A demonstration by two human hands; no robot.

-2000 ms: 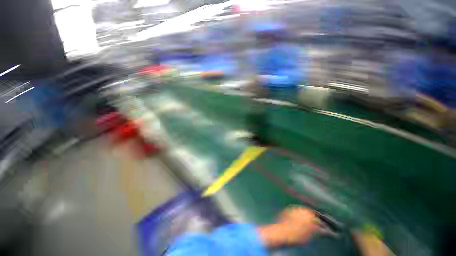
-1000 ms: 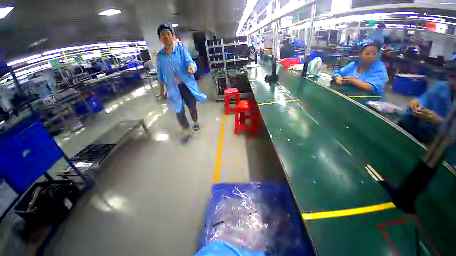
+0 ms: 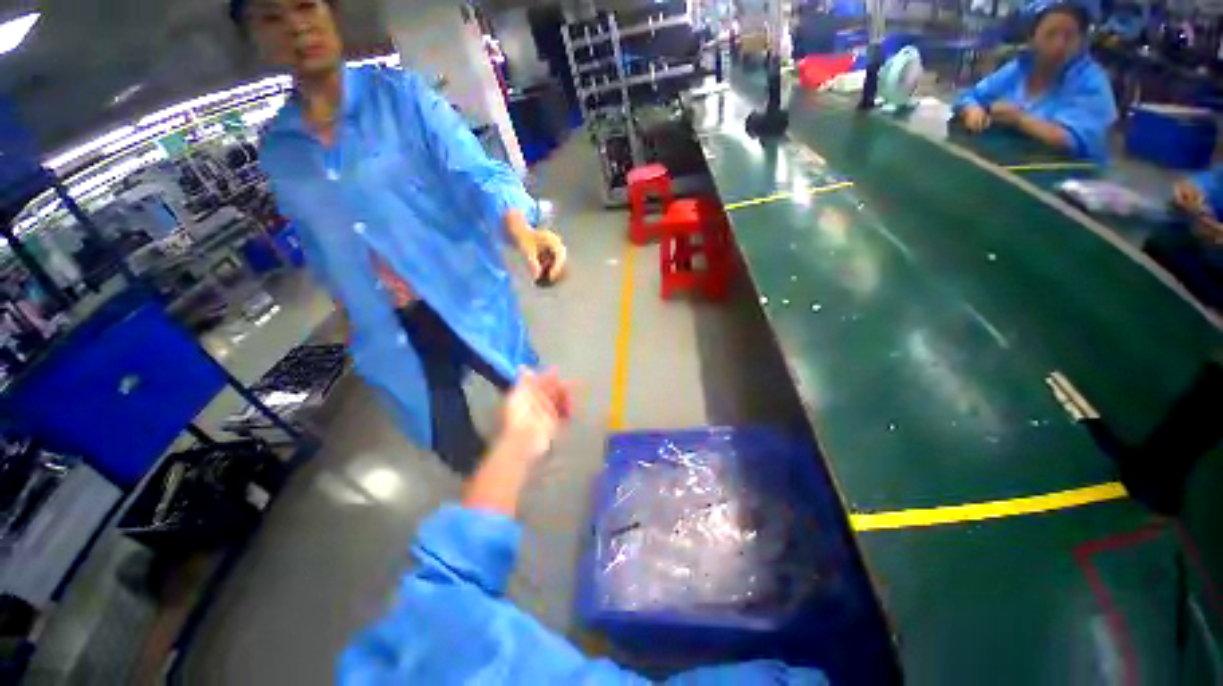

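Observation:
My left hand (image 3: 537,402) is stretched forward over the floor left of the bench, small and slightly blurred. It looks open, with nothing visible in it. A standing person (image 3: 389,228) faces me and holds a small dark object (image 3: 546,265) in one hand, a little above my hand and not touching it. My right hand is out of the picture; only blue sleeve shows at the bottom edge.
A blue bin (image 3: 724,536) with clear film stands beside the green bench (image 3: 966,590). Yellow tape (image 3: 993,508), pale strips (image 3: 1070,397) and a dark post base (image 3: 1180,442) are on the bench. Red stools (image 3: 693,248) stand beyond. Another person (image 3: 1053,94) sits across the bench.
The person in the aisle has come much closer and reaches toward me with a dark object. My left hand and forearm have come into view. The camera has shifted slightly.

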